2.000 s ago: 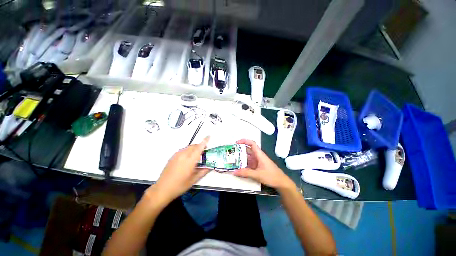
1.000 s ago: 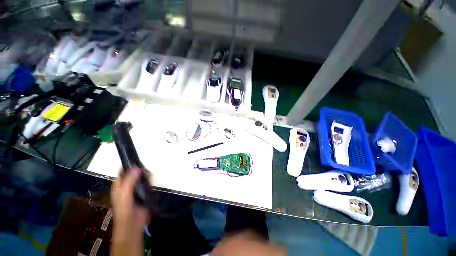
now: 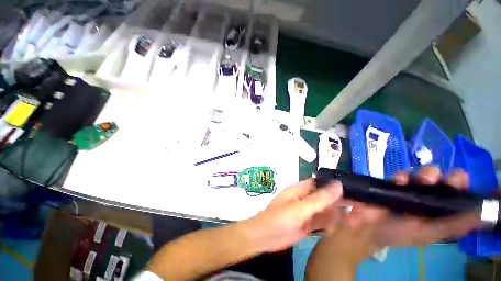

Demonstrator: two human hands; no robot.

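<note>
A black electric screwdriver (image 3: 384, 192) lies nearly level at the right, its silver end pointing right. My right hand (image 3: 409, 219), blurred, is around its body from below, fingertips showing above it. My left hand (image 3: 302, 211) grips its left end; some of its fingers are hidden. An open half-assembled handset with a green circuit board (image 3: 257, 180) lies on the white sheet (image 3: 137, 170), left of my left hand. Dark tweezers (image 3: 216, 158) lie just behind it. Pale small parts behind the tweezers are washed out by glare.
A compartment tray (image 3: 192, 71) with housings stands behind the sheet. A small green board (image 3: 96, 135) and black equipment (image 3: 71, 104) are at the left. White housings (image 3: 329, 151) and a blue basket (image 3: 360, 148) are at the right. A slanted post (image 3: 379, 60) rises behind them.
The screwdriver has moved from the left side to the right and turned level. My right hand now holds it together with my left. The open handset, earlier in my hands, lies on the sheet.
</note>
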